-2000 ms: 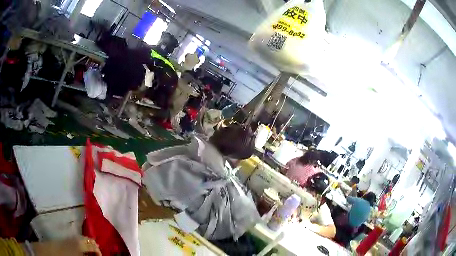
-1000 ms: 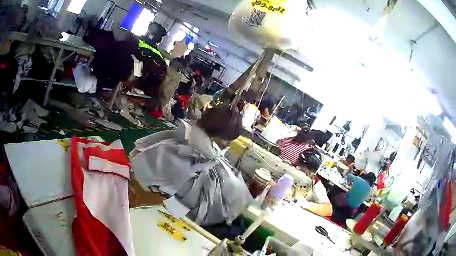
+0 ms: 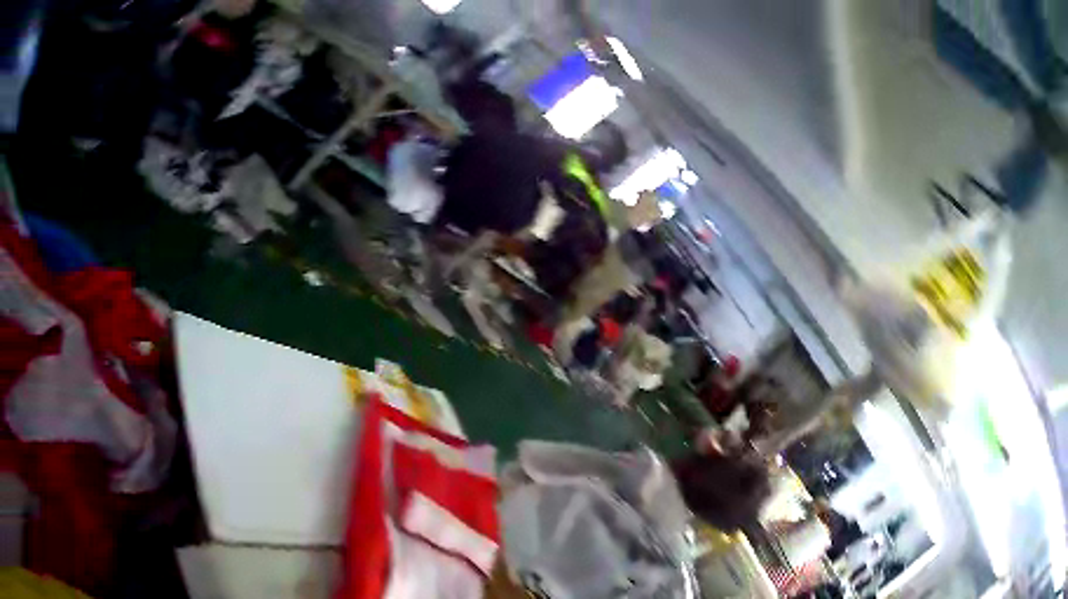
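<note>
A red garment piece [image 3: 369, 491] with a pale reverse lies over the right edge of the white board [image 3: 264, 433] at the lower centre. Its lower end is cut off by the picture's bottom edge. A heap of red and pale pink pieces [image 3: 88, 386] is at the left. Neither of my hands can be made out. A yellow patch shows at the bottom left corner; I cannot tell what it is. The view is tilted and blurred.
A grey cloth bundle [image 3: 591, 515] lies right of the garment piece. Beyond is a green floor [image 3: 234, 281] with scattered cloth scraps. A person in dark clothing [image 3: 498, 176] is at the back near a table frame. A printed plastic bag [image 3: 937, 304] hangs at the right.
The view has swung left and tilted more. The red heap now shows at the left, and the garment piece and grey bundle sit lower and further right. The wrist seen earliest at bottom left is gone.
</note>
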